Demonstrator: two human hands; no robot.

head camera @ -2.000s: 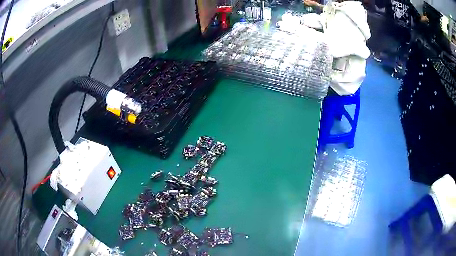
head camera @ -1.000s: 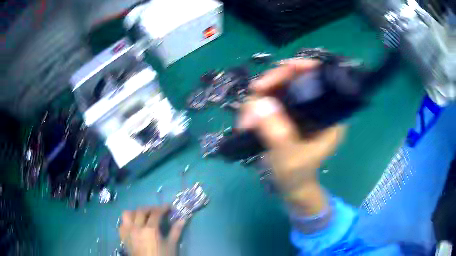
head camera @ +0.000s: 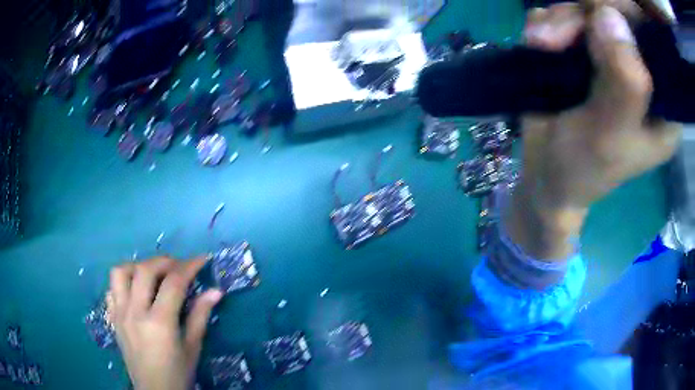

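Note:
My right hand point(head camera: 587, 145), in a blue sleeve with a grey cuff, is closed around the thick black electric screwdriver point(head camera: 503, 82), whose front end points left towards the screw feeder. My left hand point(head camera: 160, 312) is low on the mat at the left, fingers bent over dark parts. Its fingertips are beside a square board-and-part assembly point(head camera: 235, 266); blur hides whether they grip anything. Two joined-looking assemblies point(head camera: 373, 215) with leads pointing up lie in the middle. More single assemblies point(head camera: 288, 352) lie in a row at the bottom.
The white screw feeder point(head camera: 320, 72) stands at top centre. Round parts point(head camera: 212, 149) are scattered at upper left around a black smartphone point(head camera: 145, 46). Assemblies point(head camera: 488, 174) are piled beside my right forearm. Small board pieces point(head camera: 23, 372) lie at lower left.
The view has swung down and left. My right hand with the screwdriver now shows further up and right. My left hand shows further left, and the assemblies in the middle and bottom row have come into view.

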